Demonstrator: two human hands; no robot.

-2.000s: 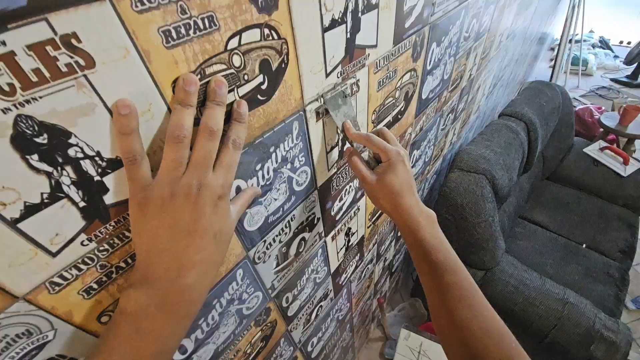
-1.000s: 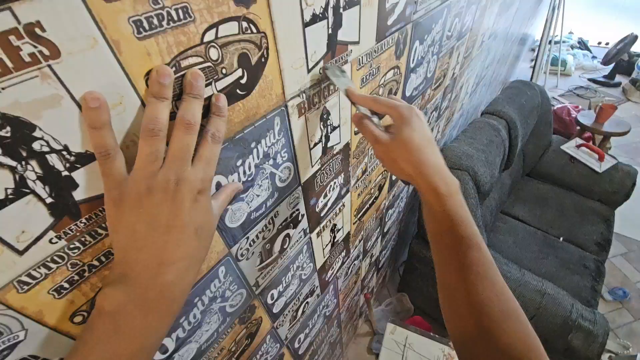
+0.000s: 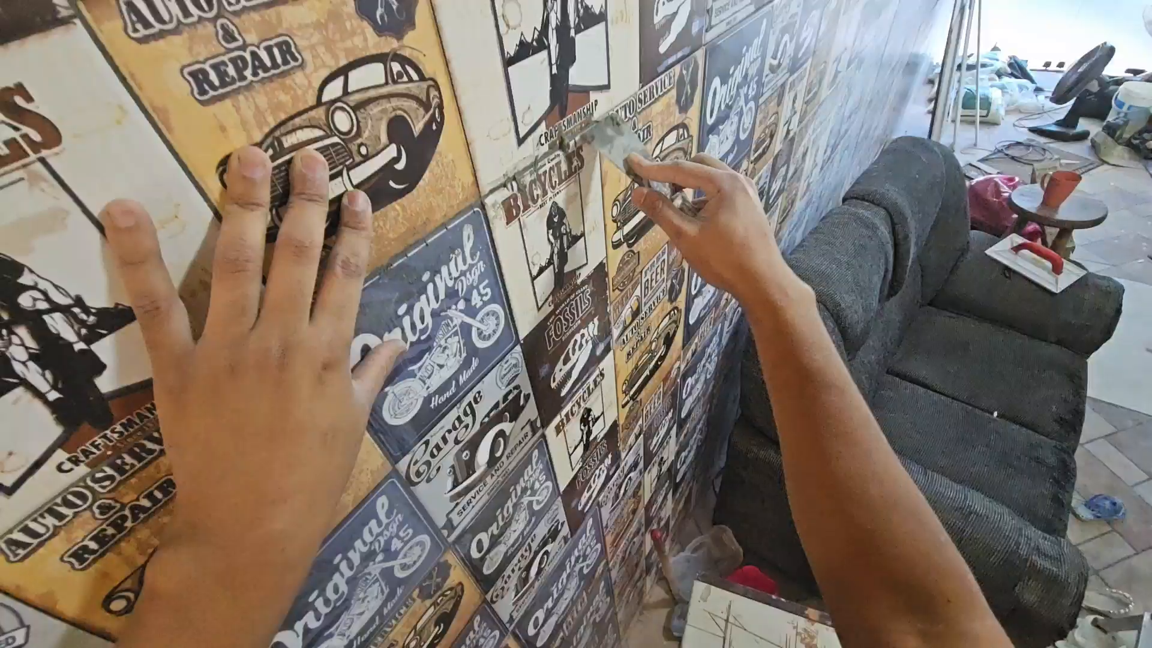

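Observation:
The wall [image 3: 450, 153] beside me is covered with vintage-style printed panels of cars, motorcycles and cyclists. Spread flat against it at the left is my left hand [image 3: 261, 387], fingers apart, holding nothing, over a yellow car panel and a blue motorcycle panel. My right hand [image 3: 711, 216] pinches a thin metal scraper blade [image 3: 616, 139] between thumb and fingers. The blade lies at the wall by a horizontal seam with greyish residue [image 3: 540, 162], just above a panel with a cyclist. The scraper's lower end is hidden in my fingers.
A dark grey corduroy sofa [image 3: 981, 360] stands along the wall at right. On its arm rests a trowel with a red handle [image 3: 1039, 256]. Behind are a small round table [image 3: 1057, 209] with a reddish cup [image 3: 1060, 187] and a fan [image 3: 1083, 74]. A white board [image 3: 747, 621] lies below.
The scraper has shifted along the seam, and its blade now shows broader than one second ago. My left hand stays spread on the wall.

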